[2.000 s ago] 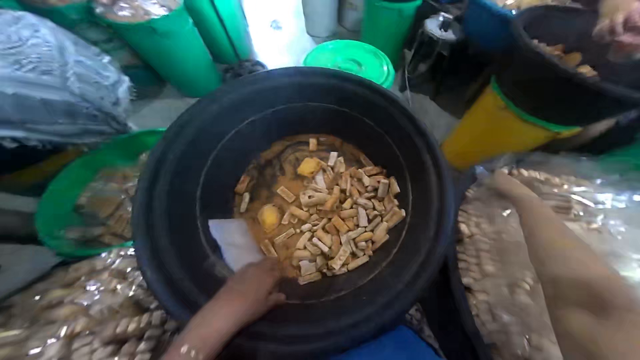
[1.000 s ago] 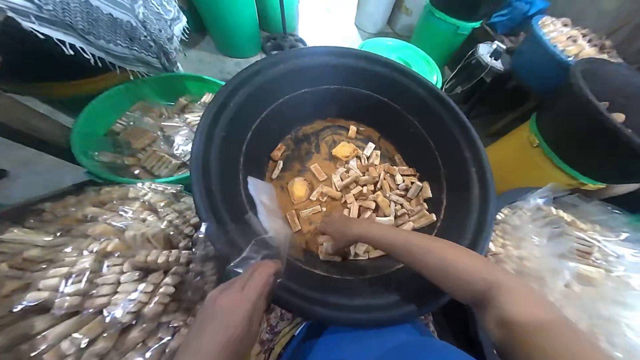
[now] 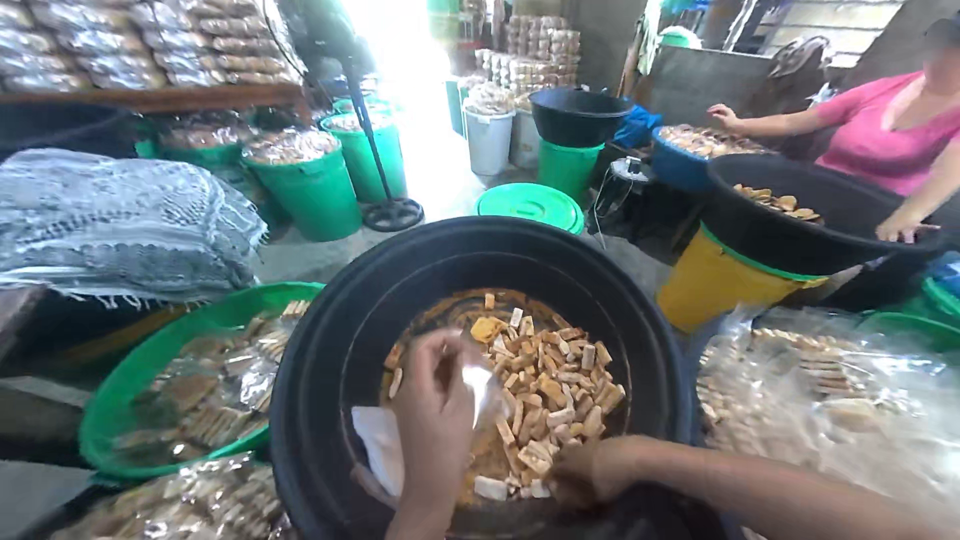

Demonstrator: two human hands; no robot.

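Observation:
A large black plastic basin holds a heap of small rectangular baked pieces over orange-brown crumbs. Above its left part is my left hand, fingers curled around a clear plastic bag, which is blurred. My right hand reaches down at the heap's lower edge; its fingertips are hidden, so whether it grips a piece does not show. A white sheet or packet leans inside the basin, left of my left wrist. One rounder yellow piece lies at the heap's upper left.
Green tubs of bagged goods stand at left, with bagged pieces at right. Beyond are a green lid, a fan stand and a yellow bucket. A co-worker in pink stands beside another black basin.
My left hand has moved from the basin's near-left rim to over the crumbs. My right hand is nearer the basin's near edge than one second ago. The view has tilted up.

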